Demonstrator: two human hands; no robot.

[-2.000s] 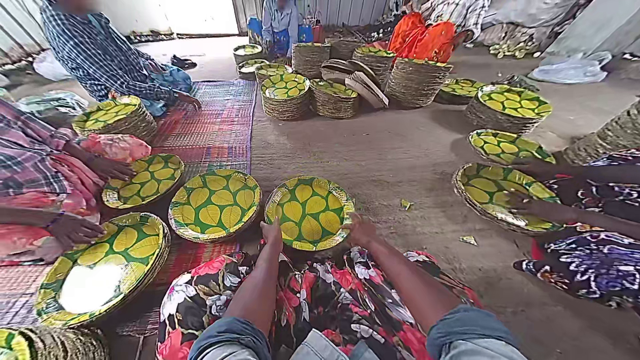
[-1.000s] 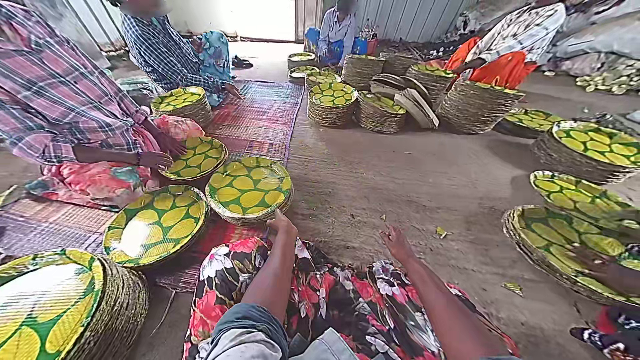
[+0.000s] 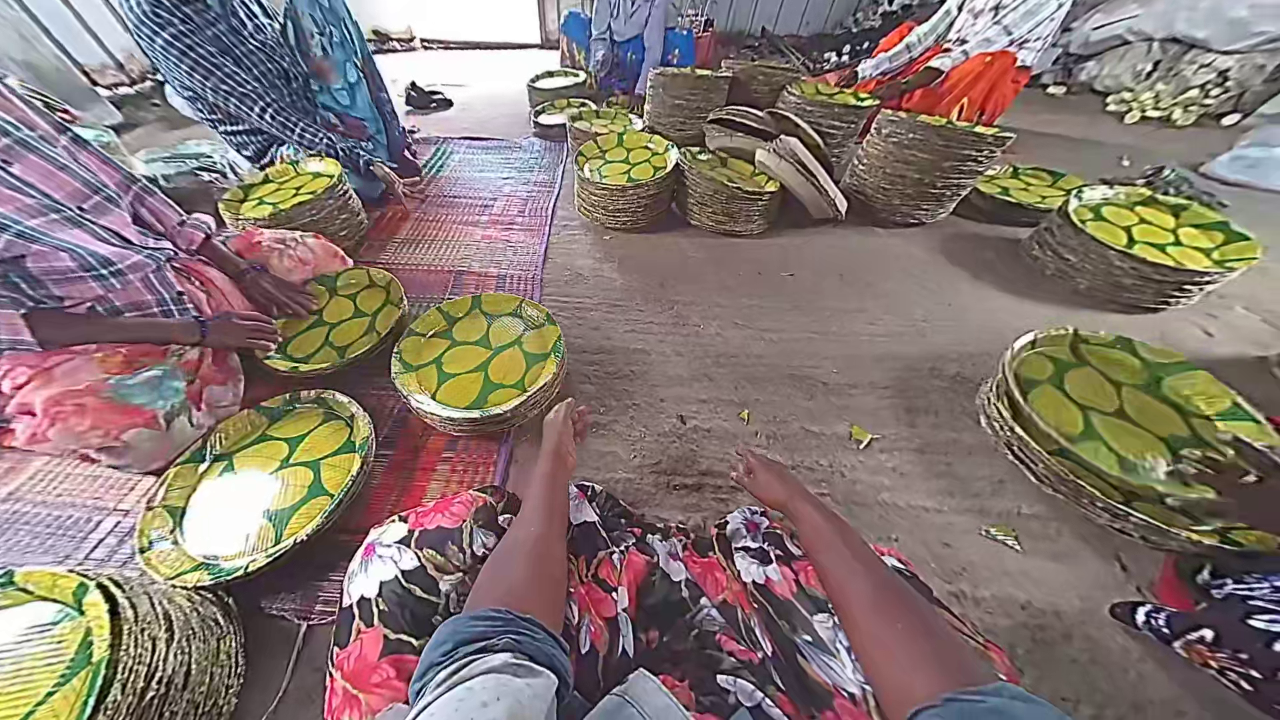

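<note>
My left hand (image 3: 565,432) is beside the lower right rim of a short stack of round plates with a green and yellow leaf pattern (image 3: 480,355); whether it touches the rim I cannot tell. My right hand (image 3: 768,480) hangs over the bare floor in front of my lap, fingers apart, holding nothing. Left of the stack, a person's two hands rest at another leaf-patterned plate (image 3: 338,318). Nearer me, a shiny leaf-patterned plate (image 3: 262,480) lies at the edge of the woven mat.
A tall plate stack (image 3: 170,645) stands at the lower left. On the right, a person's hand is over stacked plates (image 3: 1110,400). More stacks (image 3: 625,180) stand farther back, with tilted plates (image 3: 800,178) among them. A striped woven mat (image 3: 480,210) runs along the left.
Two seconds ago both my hands were at a leaf-patterned plate in front of my lap; it is no longer there, and my hands are apart. On the right, a plate has moved onto the person's stack.
</note>
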